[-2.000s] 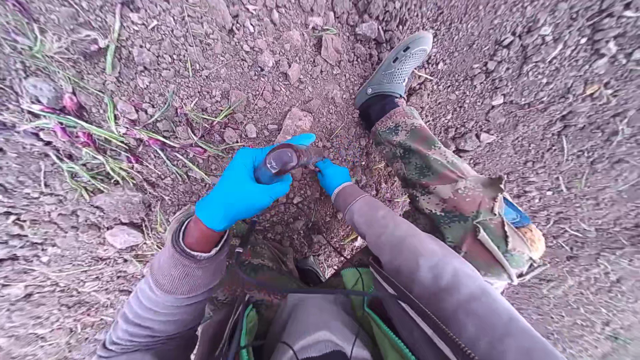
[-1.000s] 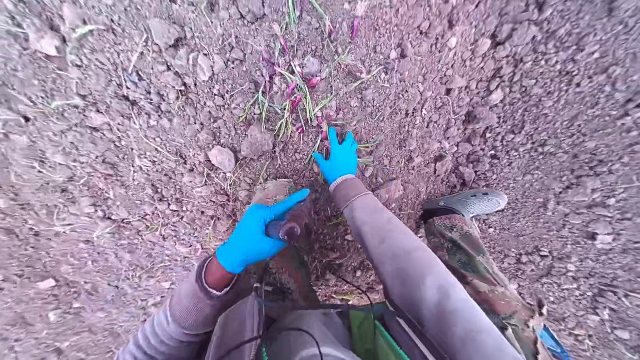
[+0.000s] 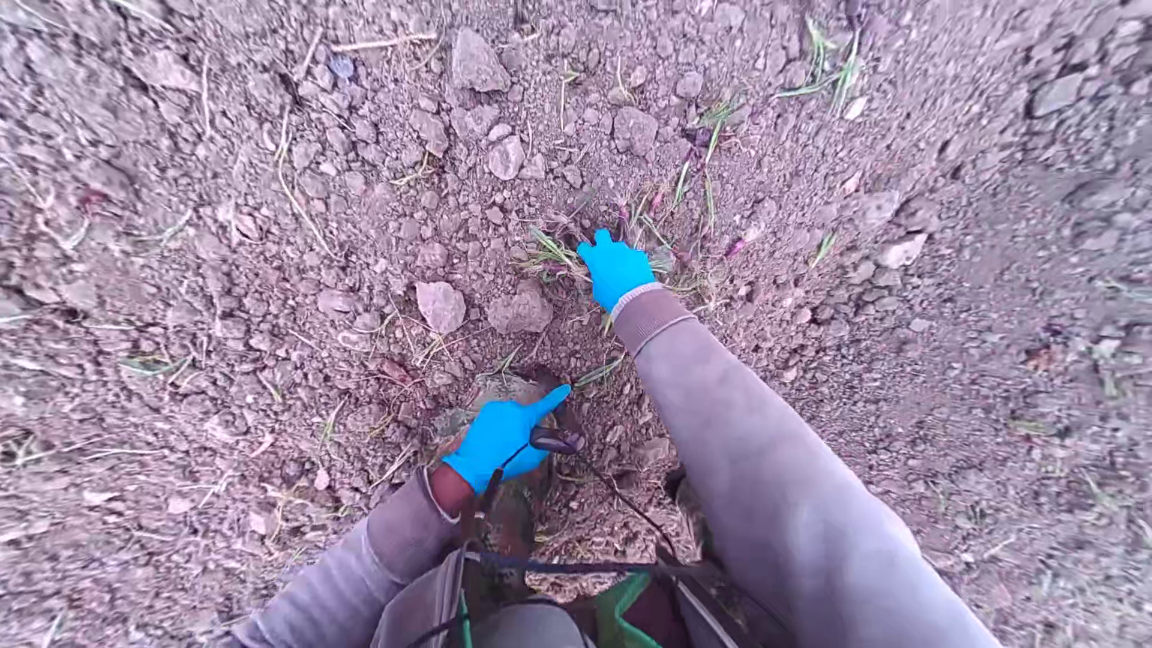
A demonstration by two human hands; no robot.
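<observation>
My left hand, in a blue glove, is closed around a dark rounded handle, index finger pointing out; what the handle belongs to is hidden. Farther out, my right hand, also gloved in blue, reaches down into a small heap of green-leaved plants with reddish-purple bulbs, likely onions. Its fingertips are partly hidden among the stems, so a grip on them cannot be made out. A loose purple bulb lies just right of that hand.
Cloddy, stony soil spreads all around. Stones and a large clod lie left of my right hand. More green plants lie at the upper right. My boot and trouser leg are below, with a dark cord across my lap.
My right hand has moved away from beside the handle, out to the plants on the soil. My left hand keeps hold of the handle. The view has shifted a lot.
</observation>
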